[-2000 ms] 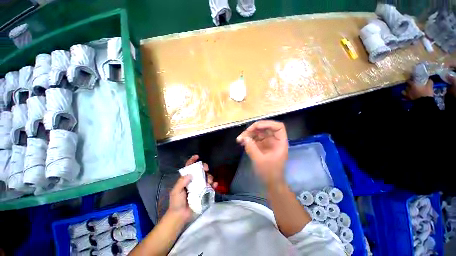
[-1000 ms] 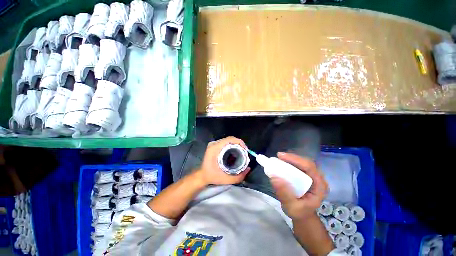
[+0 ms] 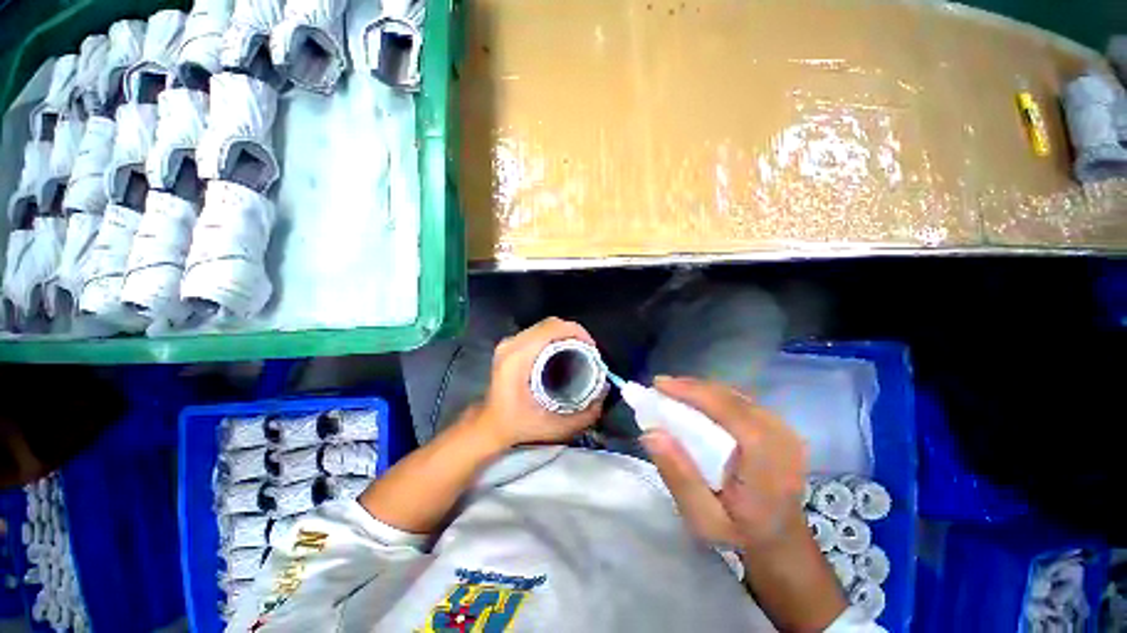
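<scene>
My left hand point(image 3: 525, 393) is closed around a light grey tube body point(image 3: 570, 376) over my lap, with its round open end and dark bore facing me. My right hand point(image 3: 729, 458) holds a white glue bottle point(image 3: 687, 433). The bottle's thin blue-green tip is at the right rim of the tube; whether it touches cannot be told.
A green crate point(image 3: 444, 186) at upper left holds rows of grey bodies on a pale sheet. A tan bench point(image 3: 643, 148) lies ahead with a yellow tool point(image 3: 1033, 124). The left blue bin point(image 3: 188, 495) holds grey parts; the right blue bin point(image 3: 896, 470) holds round end pieces.
Two seconds ago my right hand was empty and the bottle lay on the bench. Now it is in my right hand, and the tube has been turned end-up. Since one second ago both hands have barely moved.
</scene>
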